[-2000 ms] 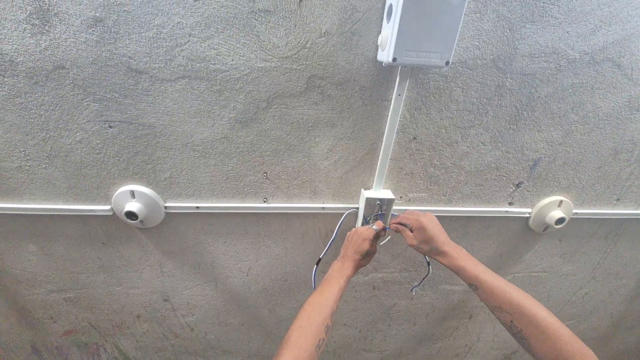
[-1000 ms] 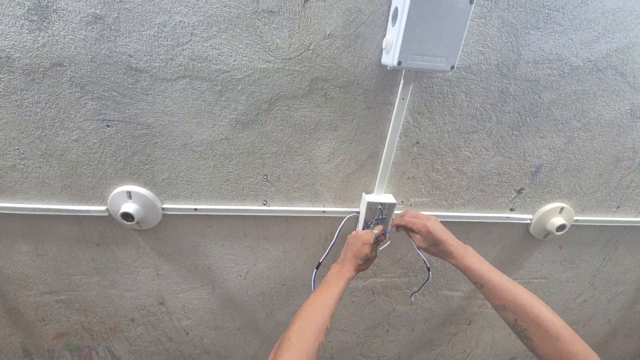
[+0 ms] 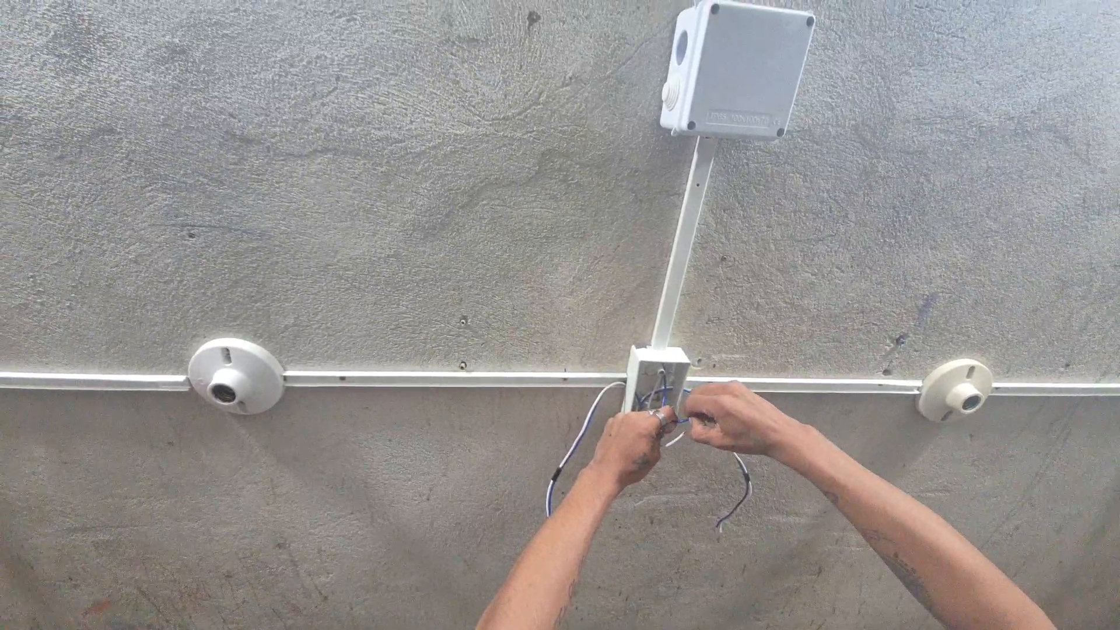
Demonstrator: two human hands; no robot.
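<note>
A small white surface-mount electrical box sits uncovered on the rough wall, with blue and white wires inside it. My left hand is at the box's lower edge, its fingers closed on wires at the opening. Just right of the box, my right hand pinches a blue wire between thumb and fingers. One loose wire pair loops down on the left of the box, wrapped with a dark band. A shorter pair hangs below my right hand. The fingertips partly hide the wires.
White trunking runs across the wall to both sides of the box. A round white lamp holder is on the left, another on the right. Vertical trunking rises to a larger closed grey-white junction box.
My right hand was against the box's right edge one second ago; it is now slightly lower, with a blue wire at its fingertips. My left hand stays at the box.
</note>
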